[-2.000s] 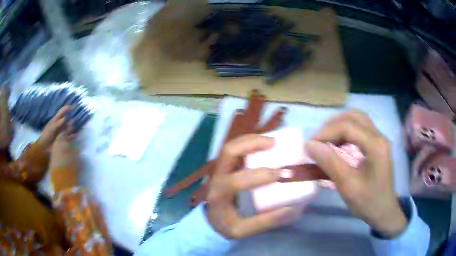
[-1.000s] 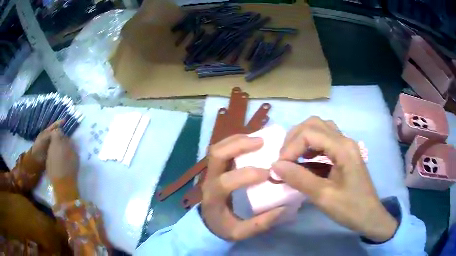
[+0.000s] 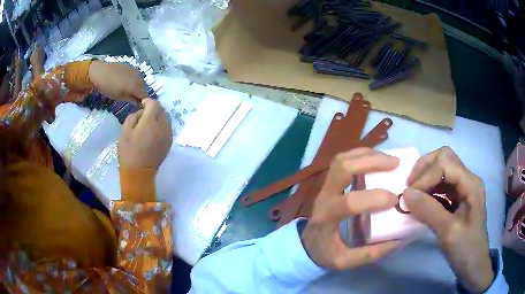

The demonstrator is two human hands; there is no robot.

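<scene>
My left hand [image 3: 345,212] holds a pink box [image 3: 387,225] from its left side, fingers over the upper and near parts. My right hand [image 3: 449,212] is at the box's right end, its thumb and index finger pinching a pale pink button cap [image 3: 404,203] at a brown strap's end. Most of that strap is hidden by my right hand. Loose reddish-brown straps [image 3: 339,140] lie crossed just left of the box, partly behind my left hand.
Dark tubes [image 3: 351,40] lie on brown paper [image 3: 259,51] at the back. White foam sheets [image 3: 489,149] cover the bench. Pink boxes [image 3: 515,224] stand at the right edge. A neighbour's hands [image 3: 144,132] work at left beside white sticks [image 3: 227,129].
The view has shifted right-to-left, moving the scene rightward. My right hand brought the strap end and cap against the box. The neighbour's hands have moved apart from their earlier pose.
</scene>
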